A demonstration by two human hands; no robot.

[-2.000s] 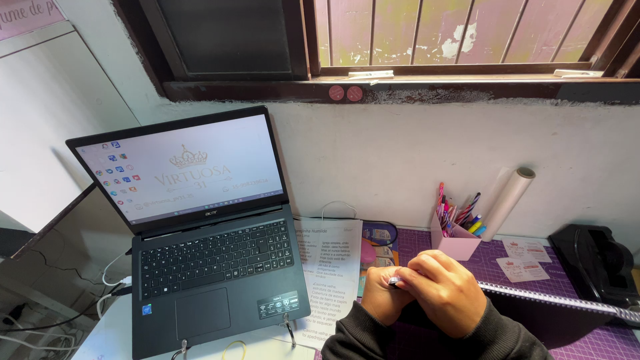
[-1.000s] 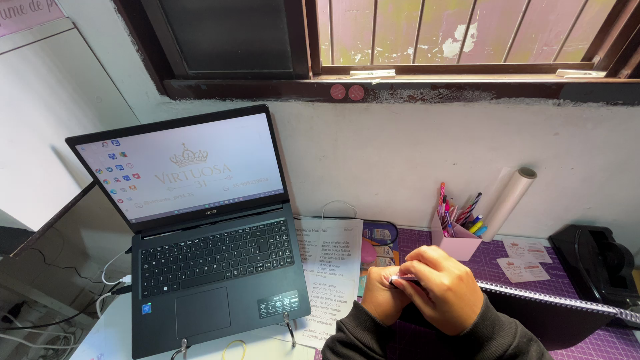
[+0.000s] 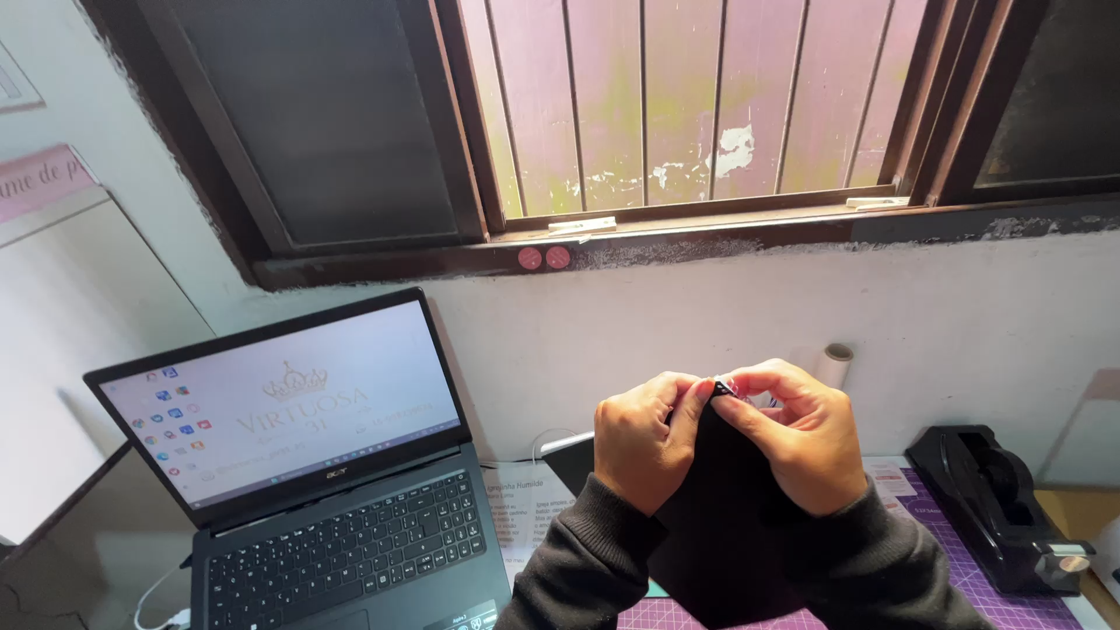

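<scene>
Both hands are raised over the desk at the lower right of the head view, holding a black sheet or cover (image 3: 722,534) by its top corner. My left hand (image 3: 647,442) pinches the corner between thumb and fingers. Close beside it, my right hand (image 3: 792,437) has thumb and index finger on the punched edge, where small pale holes and a bit of clear or white binding material (image 3: 728,387) show. The black piece hangs down between the forearms. The fingertips partly hide the binding.
An open Acer laptop (image 3: 337,525) stands at left, with a printed page (image 3: 516,503) beside it. A black tape dispenser (image 3: 997,507) sits right on a purple cutting mat (image 3: 941,516). A paper roll (image 3: 834,363) stands behind my right hand, below the window sill.
Both hands have come up from low over the desk, and the black piece now hangs from them. The view has tilted upward.
</scene>
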